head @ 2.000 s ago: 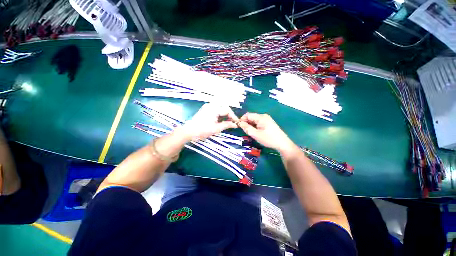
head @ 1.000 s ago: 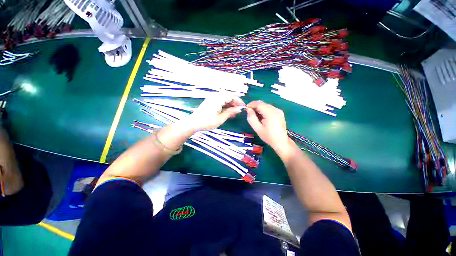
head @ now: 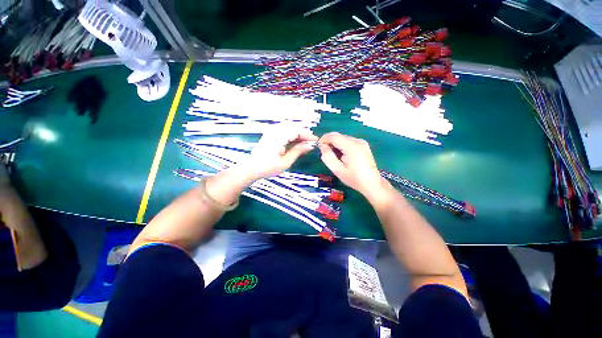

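Note:
My left hand point(head: 282, 150) and my right hand point(head: 346, 157) meet fingertip to fingertip at the middle of the bench, pinching the thin tips of a wire lead point(head: 426, 193). The lead runs out from under my right hand to a red connector at lower right. Sleeved harnesses point(head: 280, 198) with white tubes and red connectors lie under and beside my left forearm. A longer pile of white sleeves point(head: 247, 109) lies behind my left hand and a shorter pile point(head: 401, 113) behind my right hand.
A heap of unsleeved harnesses point(head: 343, 65) lies behind the sleeves. A white fan point(head: 125, 39), yellow tape line point(head: 164, 142) and dark heap point(head: 87, 96) are on the left. Another wire bundle point(head: 558, 155) and a vented box point(head: 584, 99) are at right. A person's arm point(head: 20, 228) shows at left.
The camera view has shifted slightly. My hands remain together at the wire tips, with small finger movements; since the oldest frame my right hand has turned a little. The piles look unchanged.

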